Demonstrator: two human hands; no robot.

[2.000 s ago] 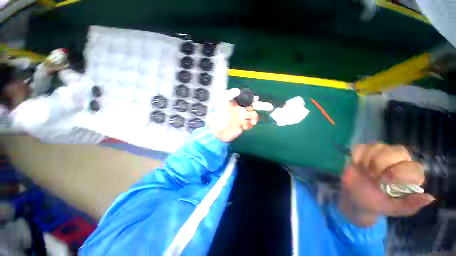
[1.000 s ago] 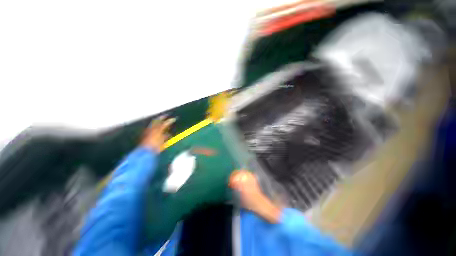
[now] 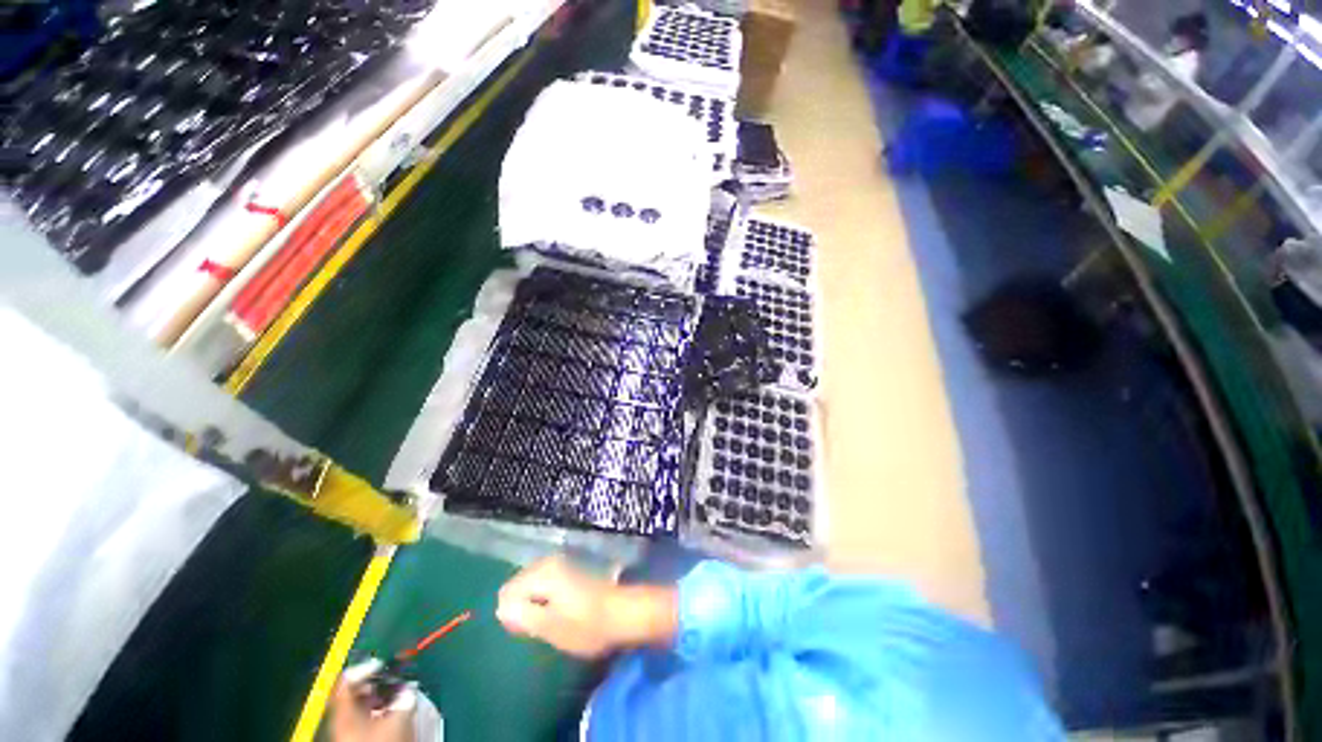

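Note:
My left hand (image 3: 363,713) is at the bottom left, cut off by the lower edge. A small black moulded part (image 3: 381,684) shows at its fingertips, blurred. The white wipe (image 3: 426,718) lies beside that hand, partly out of the picture. The orange-red stick (image 3: 435,634) lies on the green mat between my hands. My right hand (image 3: 558,606) is curled above the mat, in front of the black tray; its palm side is hidden, so I cannot tell what it holds.
A black blister tray (image 3: 573,399) stands ahead, with a white sheet-covered stack (image 3: 609,167) behind it. Filled trays (image 3: 757,467) stand to its right. A yellow-taped post (image 3: 363,505) and white sheeting (image 3: 87,536) are at left. People are at the far right line.
The view has swung right, from the lined tray to the black trays and aisle. My left hand has come back from beyond the wipe to beside it. My right hand remains curled near the black tray.

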